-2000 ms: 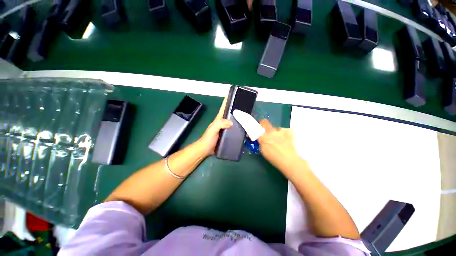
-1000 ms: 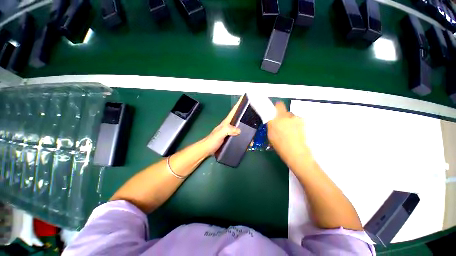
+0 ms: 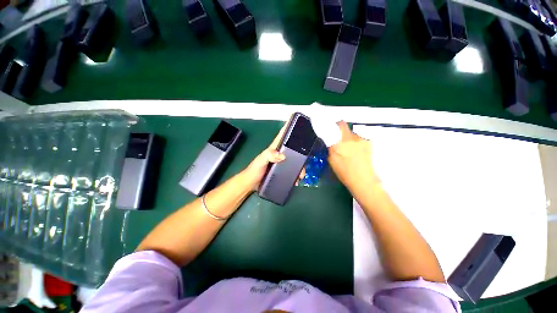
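My left hand point(image 3: 269, 164) holds a dark grey power bank point(image 3: 284, 172) tilted, its glossy black panel point(image 3: 301, 134) at the far end. My right hand point(image 3: 353, 153) grips a white wiping cloth point(image 3: 325, 124), a soft pointed shape extending from the fingers beside the panel's upper right edge. Whether the cloth touches the unit cannot be told. Small bright blue parts point(image 3: 314, 168) in thin clear plastic lie between the held unit and my right hand.
Two units lie left of my hands point(image 3: 212, 158) point(image 3: 135, 171), beside a clear ribbed tray point(image 3: 55, 183). A white sheet point(image 3: 446, 183) with a unit point(image 3: 482, 267) is on the right. Beyond a pale rail point(image 3: 214, 110), a green conveyor point(image 3: 183, 73) carries many units.
The held unit first tilted on its edge, then turned its panel face up again. My right hand and the cloth moved right and away from over the panel.
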